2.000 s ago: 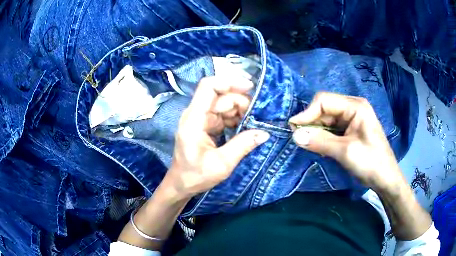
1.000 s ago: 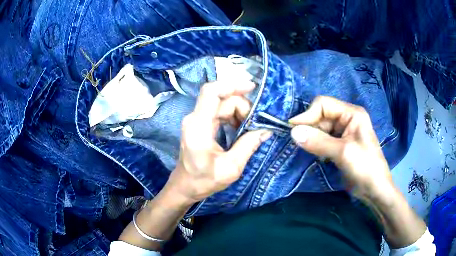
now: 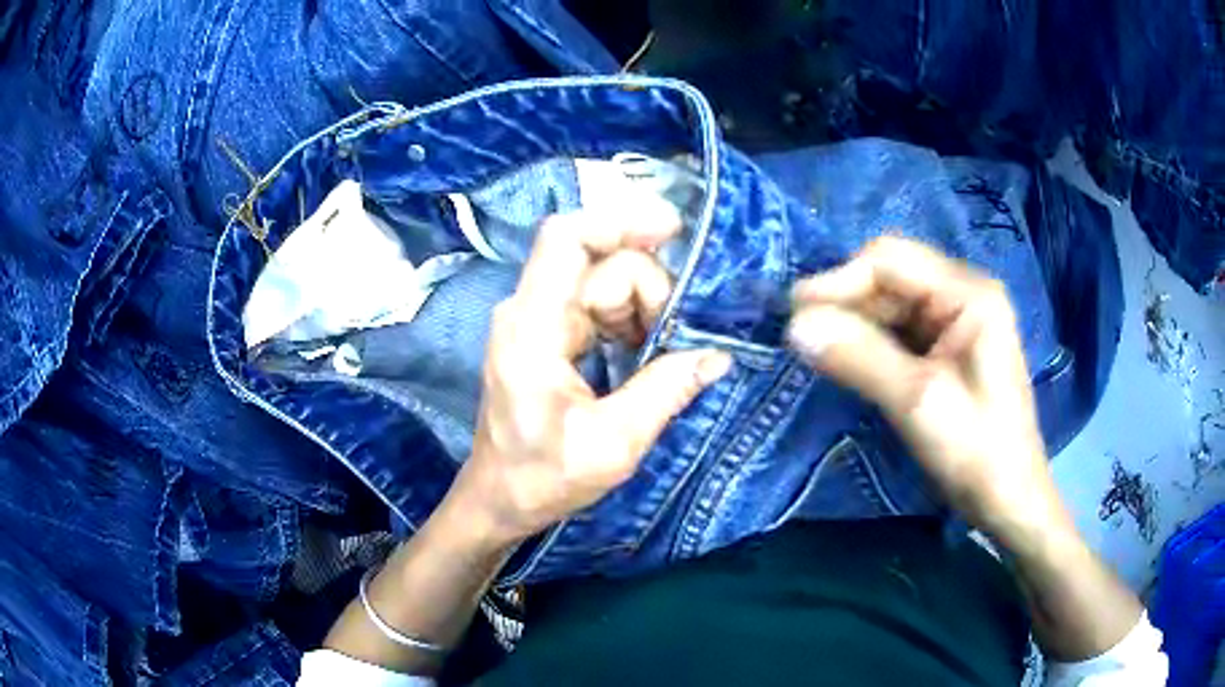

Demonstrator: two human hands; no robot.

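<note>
Blue jeans (image 3: 746, 228) lie with the waistband (image 3: 537, 110) open in a loop, white pocket lining (image 3: 329, 275) showing inside. My left hand (image 3: 571, 362) grips the waistband's near right part, fingers inside and thumb outside, beside a belt loop (image 3: 726, 344). My right hand (image 3: 927, 362) is blurred at the outer end of that belt loop, thumb and forefinger close together; whether it holds snips or thread cannot be told. Tan loose threads (image 3: 246, 201) stand off the waistband's far left edge, and another at its top.
Heaped denim garments (image 3: 134, 349) lie at the left, and more dark denim (image 3: 1021, 67) at the top right. Dark thread clippings (image 3: 1126, 494) lie on a pale surface (image 3: 1095, 463) at the right. A bright blue object (image 3: 1193, 584) is at the lower right edge. My dark green lap (image 3: 766, 617) is below.
The silver blades seen at the belt loop one second ago no longer show. My right hand has shifted slightly and is blurred. My left hand stays on the waistband.
</note>
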